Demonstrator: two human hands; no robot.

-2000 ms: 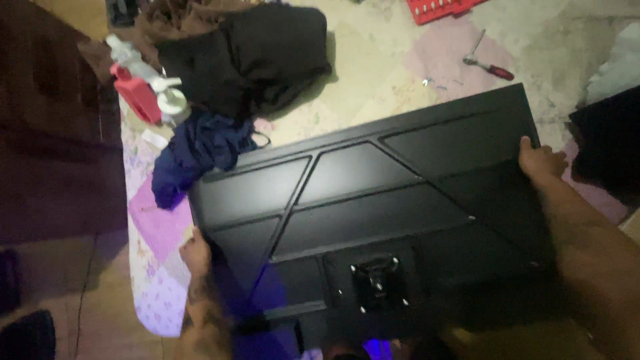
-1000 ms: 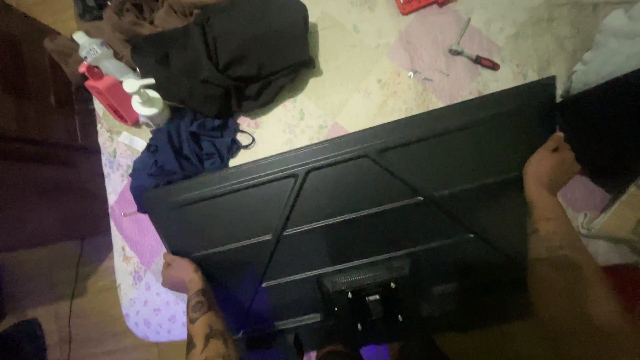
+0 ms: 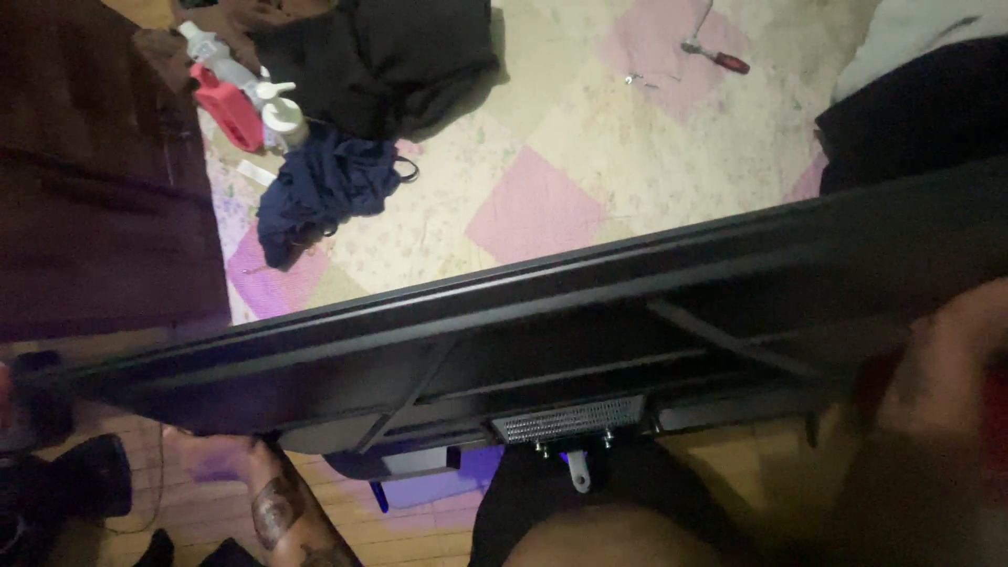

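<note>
A large black flat-screen television [image 3: 504, 339], its back facing me, is tilted up on its edge over the near side of the bed. Perforated vents and a small metal bracket [image 3: 579, 471] with screws show at its lower middle. My left hand [image 3: 213, 457] holds the left end from below, its fingers partly hidden by the panel. At the right end, my right hand [image 3: 953, 346] is blurred and dark against the panel; its fingertips are hard to make out.
On the patchwork bedcover [image 3: 543, 205] lie a navy garment [image 3: 331, 185], dark clothes [image 3: 386, 63], a red bottle [image 3: 228, 106], a white pump bottle [image 3: 282, 114], a red-handled ratchet [image 3: 728, 61] and small metal parts [image 3: 632, 79]. Black cloth [image 3: 913, 110] is at right; dark items [image 3: 87, 472] stand on the floor at left.
The television, lying flatter over the bed before, has been lifted and tilted toward me, so its back now shows foreshortened. Both hands have moved with it. More of the bedcover shows beyond it.
</note>
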